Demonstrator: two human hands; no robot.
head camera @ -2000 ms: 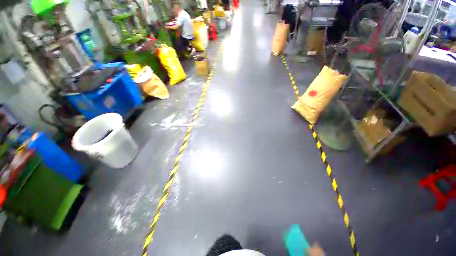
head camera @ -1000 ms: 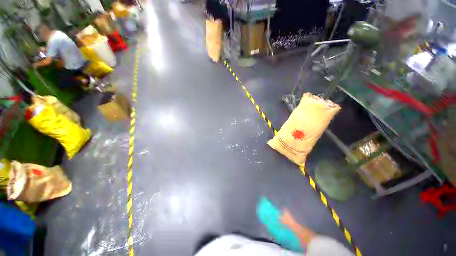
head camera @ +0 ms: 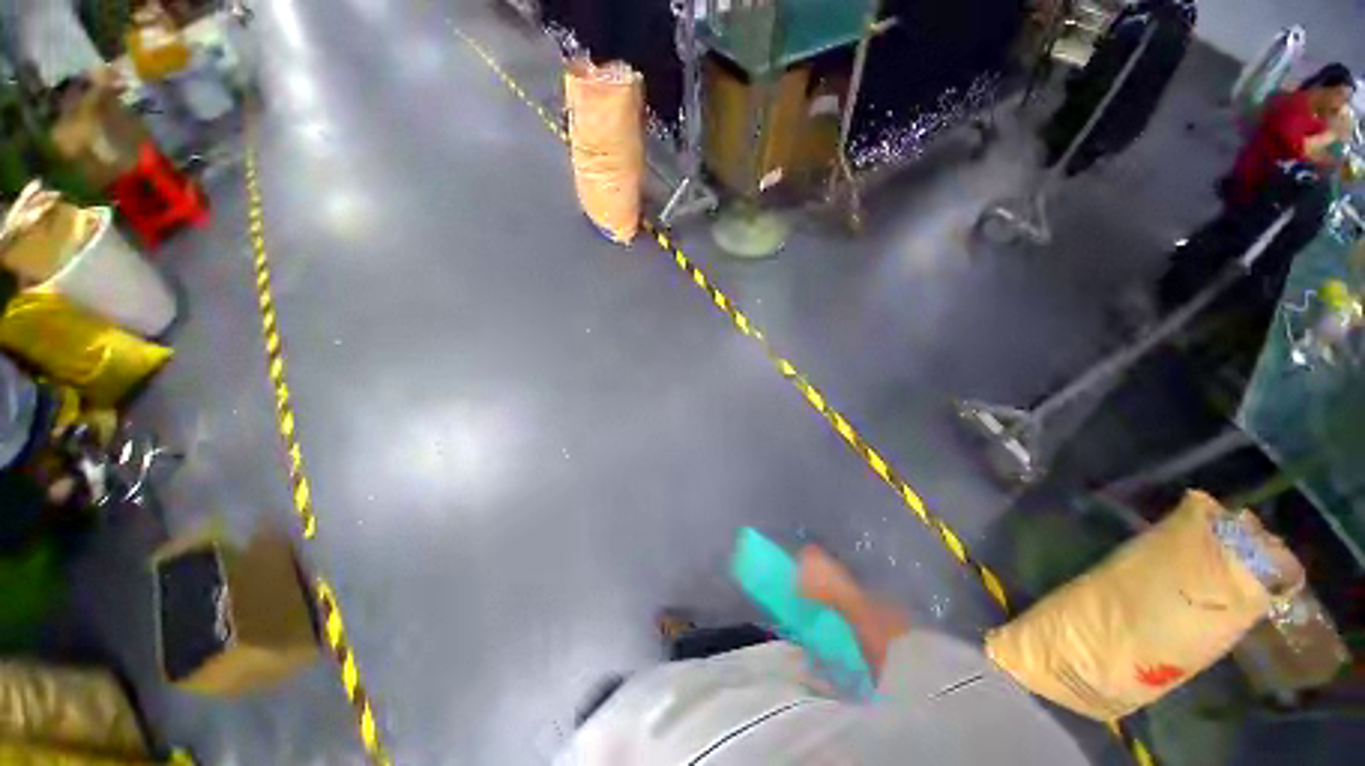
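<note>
A turquoise basket [head camera: 776, 588] shows side-on at the lower middle, beside my body in a pale grey top. My right hand [head camera: 853, 599] is blurred and closed on the basket's edge. The inside of the basket is not visible, so I cannot tell what it holds. My left hand is not in the picture.
Yellow-black tape [head camera: 808, 392] lines the grey aisle. A tan sack [head camera: 1138, 606] leans at the lower right, another sack [head camera: 606, 150] stands ahead. An open carton [head camera: 270, 614] is at left, near a red stool [head camera: 157, 195]. A person in red [head camera: 1272, 142] is at upper right.
The view has moved forward along the aisle and turned right. The near tan sack is now lower and further right. The basket stays in my right hand and shows slightly higher.
</note>
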